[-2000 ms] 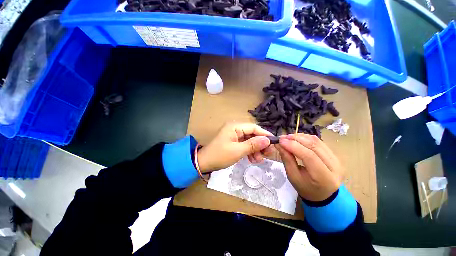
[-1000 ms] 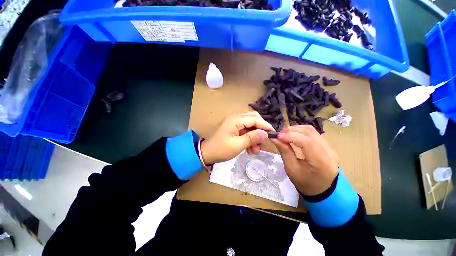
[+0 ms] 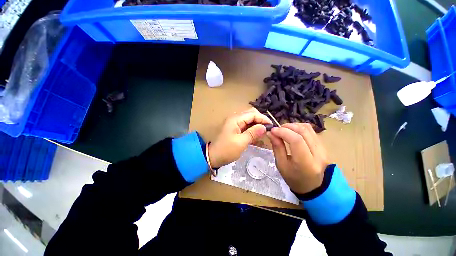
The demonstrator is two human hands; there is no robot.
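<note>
My left hand [image 3: 234, 137] pinches a small dark part [image 3: 269, 127] between thumb and fingers. My right hand [image 3: 300, 155] touches the part's other end with its fingertips and holds a thin pale stick [image 3: 273, 119] that slants up to the left. The fingers hide much of the part. Below the hands, a white sheet with grey pattern [image 3: 232, 175] bears a small round dish [image 3: 256, 168] with a thin line across it. A pile of dark parts [image 3: 295, 95] lies just beyond my hands on the cardboard sheet [image 3: 235, 65].
A small white bottle [image 3: 214, 75] stands upper left on the cardboard, a crumpled tissue [image 3: 342, 115] right of the pile. Blue bins [image 3: 215, 32] line the back; another [image 3: 65, 90] is at left. A long-nozzle bottle [image 3: 416, 93] and a cardboard piece with sticks [image 3: 431, 160] lie right.
Both hands have shifted slightly, the right one a little to the left. The stick, earlier upright, now leans left. The part stays between my fingers.
</note>
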